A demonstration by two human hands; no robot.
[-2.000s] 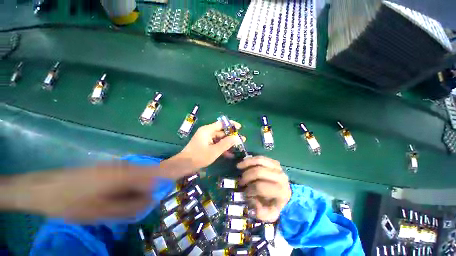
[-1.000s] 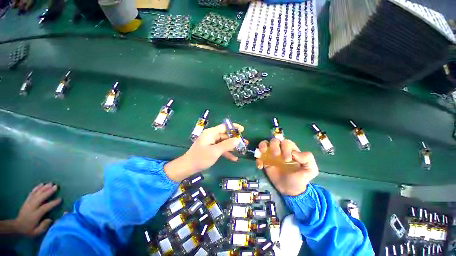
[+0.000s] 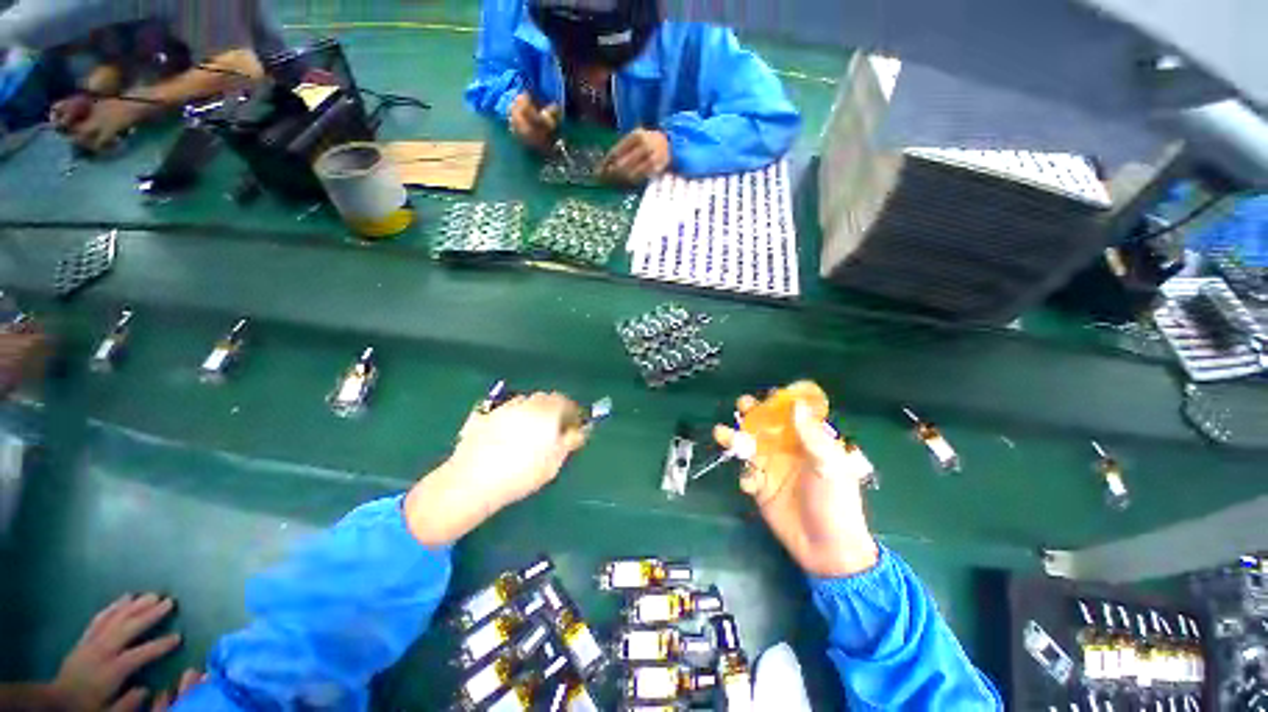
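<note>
My left hand (image 3: 504, 456), slightly blurred, is over the near part of the belt. A small pale piece (image 3: 599, 409) shows at its fingertips; whether they hold it is unclear. My right hand (image 3: 814, 494) is closed on a tool with a translucent orange handle (image 3: 787, 417). Its thin shaft points left at an electronic unit (image 3: 677, 465), clear and silver with a dark part, lying at the belt's near side between my hands. Another unit's dark tip (image 3: 494, 395) shows behind my left hand. A pile of units with white blocks and amber bands (image 3: 651, 645) lies below my hands.
Spaced units (image 3: 355, 383) and a PCB panel (image 3: 670, 345) lie on the green belt (image 3: 459, 341). Beyond are more panels (image 3: 581, 231), a white parts sheet (image 3: 716, 237), stacked sheets (image 3: 918, 230) and a person in blue (image 3: 723, 98). A black tray (image 3: 1029, 598) is right; another person's hand (image 3: 118, 651) is lower left.
The view has tilted up. The unit my left hand held at the tool is now out of that grip; a unit lies between my hands. My left hand moved left, away from the tool.
</note>
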